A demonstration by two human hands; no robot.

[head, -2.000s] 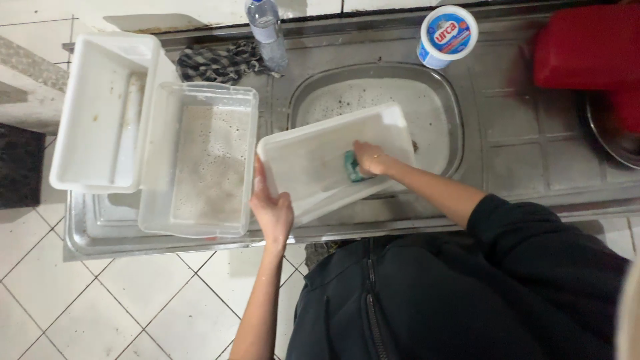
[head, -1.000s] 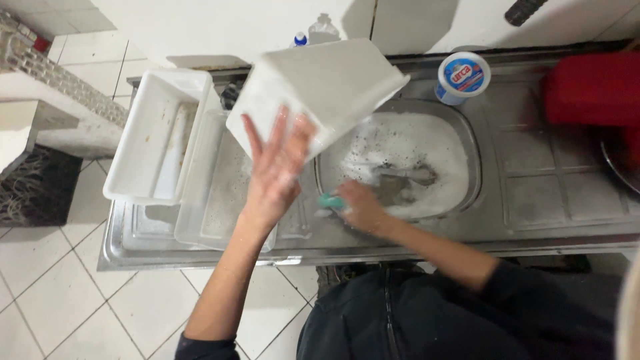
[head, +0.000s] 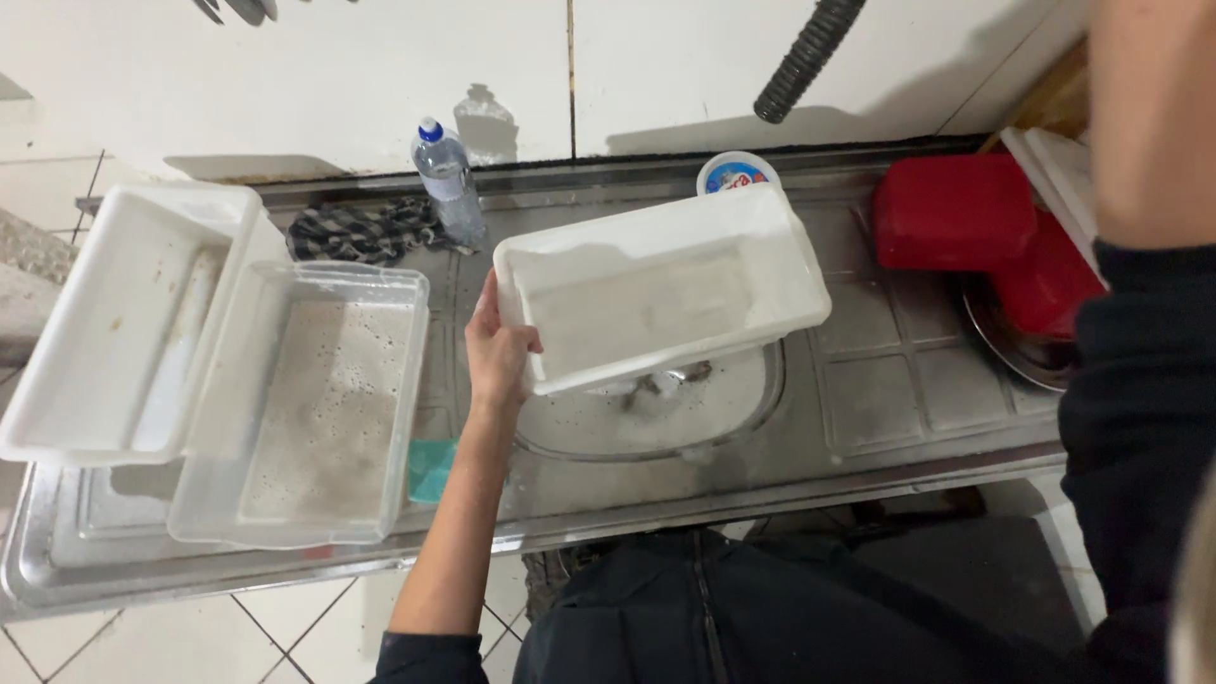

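My left hand [head: 499,356] grips the left end of a white plastic bin [head: 655,304], thumb inside over the rim. The bin is tilted above the stainless steel sink basin [head: 646,437], where sudsy water and some dark bits show. My right arm is raised at the right edge; the hand itself is out of view. A teal sponge [head: 430,470] lies on the counter beside my left forearm. To the left, a translucent plastic bin [head: 328,418] holds cloudy, foamy water, and another white plastic bin [head: 119,323] rests tilted against it.
Behind the basin are a plastic bottle with a blue cap [head: 446,185], a checkered cloth [head: 361,231] and a round white tub [head: 736,173]. Red containers [head: 955,211] sit at the right over a metal pan. A black corrugated hose [head: 807,62] hangs from above.
The bin in my left hand has turned so its inside faces up. My right hand has let go of the sponge, left on the counter, and moved out of view to the right.
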